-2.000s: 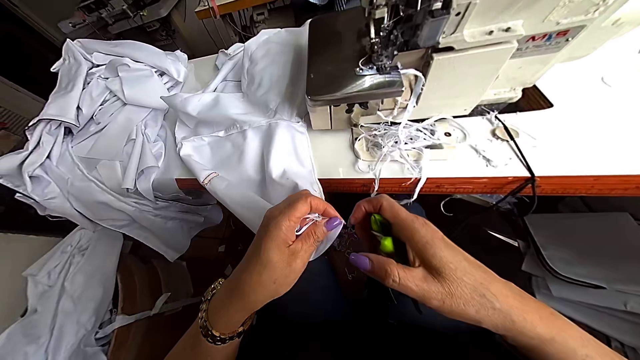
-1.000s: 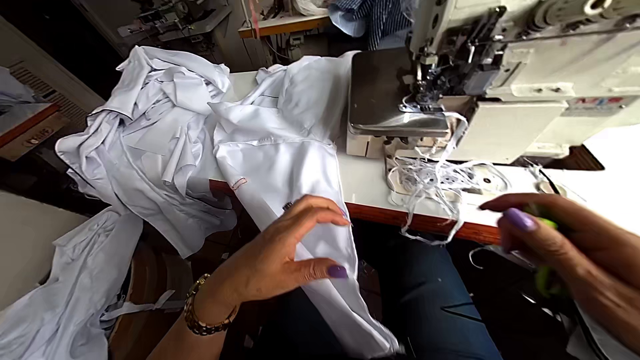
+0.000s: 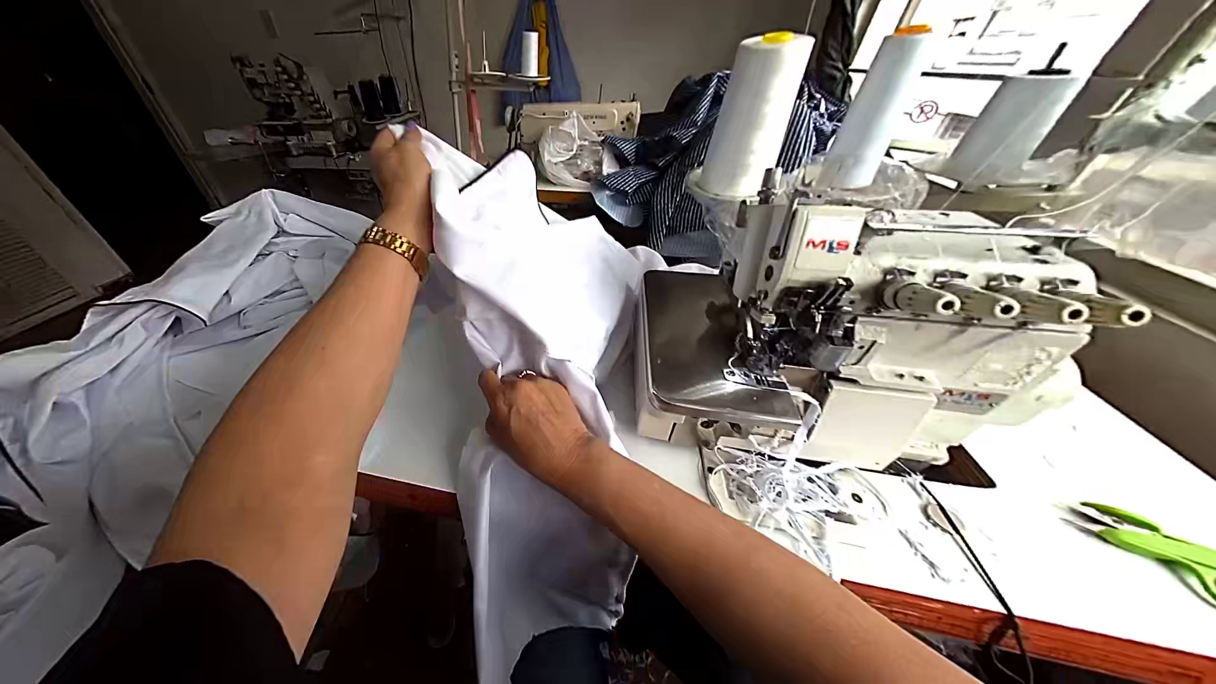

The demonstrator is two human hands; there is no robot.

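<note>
A white garment with dark piping [image 3: 541, 275] stretches between my two hands, left of the overlock sewing machine [image 3: 883, 323]. My left hand [image 3: 401, 171], raised at the far end, grips an upper edge of the cloth; a gold bracelet circles that wrist. Nearer to me, my right hand [image 3: 537, 423] is closed on the garment's middle, its fingertips partly hidden in folds. The lower part hangs over the table's front edge onto my lap. Green-handled scissors [image 3: 1154, 546] lie on the white table at the right, away from both hands.
More white garments [image 3: 228, 294] are heaped at the left. Loose thread and trimmings [image 3: 784, 494] lie below the machine's plate. Large white thread cones [image 3: 760, 114] stand behind the machine. Striped fabric [image 3: 703, 142] lies farther back. The table's red-brown edge [image 3: 1026, 627] runs along the front.
Both hands have moved onto the white garment, the left now far forward. The green tool that was in my right hand has been let go. The view has tilted up.
</note>
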